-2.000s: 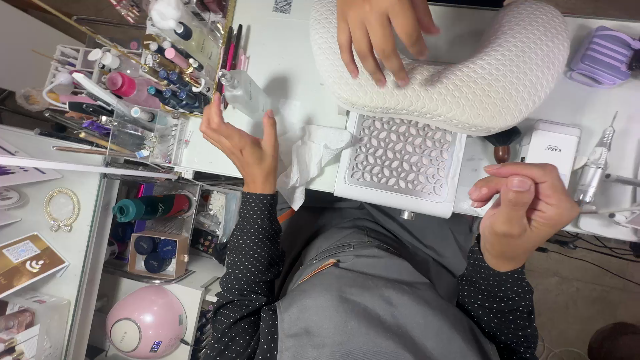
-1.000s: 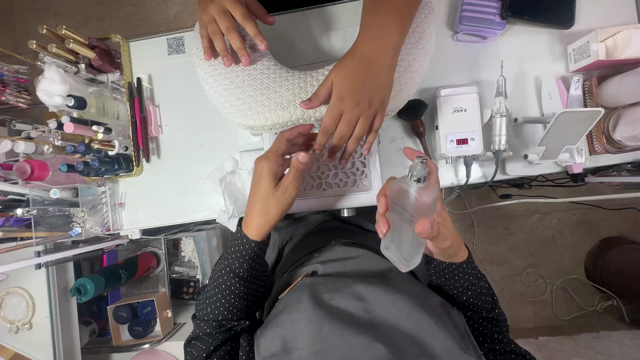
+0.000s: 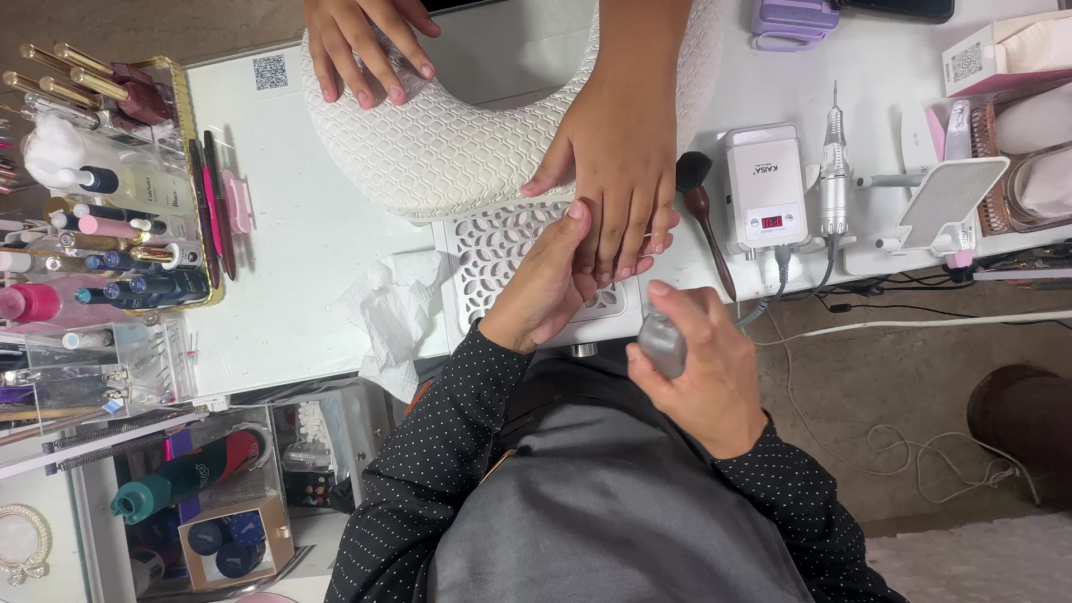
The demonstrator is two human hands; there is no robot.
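My left hand [image 3: 544,280] supports the fingers of another person's hand [image 3: 624,180] from below, above a white dust collector with a patterned metal grille [image 3: 481,243]. In my right hand [image 3: 703,368] is a clear spray bottle [image 3: 662,343], its top under my index finger, just right of those fingers. The person's other hand [image 3: 368,46] rests on a white textured cushion [image 3: 452,159]. Crumpled white tissue [image 3: 394,310] lies left of the dust collector.
A dark round brush [image 3: 703,218], a nail drill control box [image 3: 764,184] and its handpiece [image 3: 835,176] are at the right. A gold-rimmed tray [image 3: 188,109] of bottles stands left, beside slim pens [image 3: 219,209] and a pink clip [image 3: 237,201]. Cables [image 3: 913,322] hang near the right table edge.
The spray bottle, near my left hand two seconds ago, is now in my right hand, turned toward the other person's fingers. That person's hand has come off the cushion onto my left hand. The view has shifted.
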